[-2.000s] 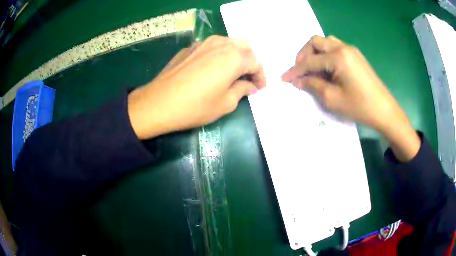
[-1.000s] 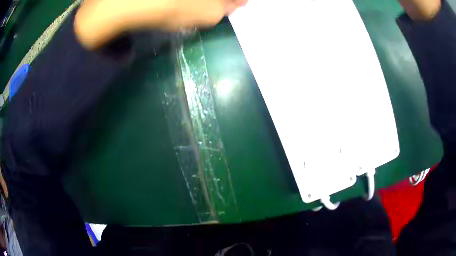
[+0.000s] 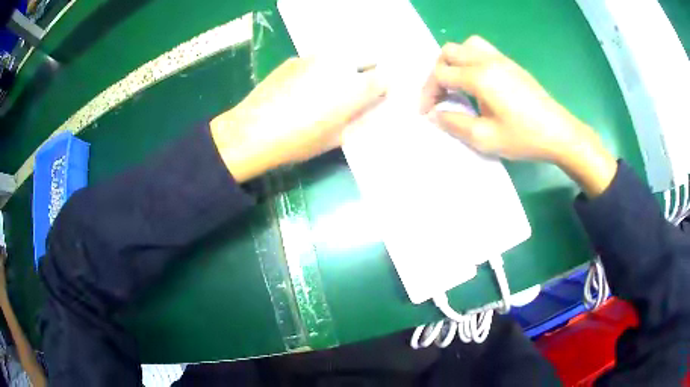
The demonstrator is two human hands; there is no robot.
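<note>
White power strips (image 3: 446,204) lie side by side on the green bench, looking like one white sheet, with cords (image 3: 461,314) leaving the near end and hanging in coils. My left hand (image 3: 310,109) is over the strips' left edge, fingers bent, washed out by glare. My right hand (image 3: 492,98) is over their right part, thumb and fingertips close together. Whether either hand pinches a small piece cannot be told. A blue parts tray (image 3: 62,178) of tiny pale bits is at the left, partly behind my left sleeve.
Stacked strips (image 3: 632,83) stand at the right with cords at their near end. A red bin (image 3: 590,344) and a blue crate (image 3: 552,306) are low at the bench edge. Clear tape (image 3: 291,264) runs along the dark surface. Part of another person's arm (image 3: 19,332) shows at the lower left.
Both hands were at the top of the picture a second ago and are now lower, over the strips. The view has shifted; tray, stacked strips and blue crate show more, and coiled cords appear below the strips.
</note>
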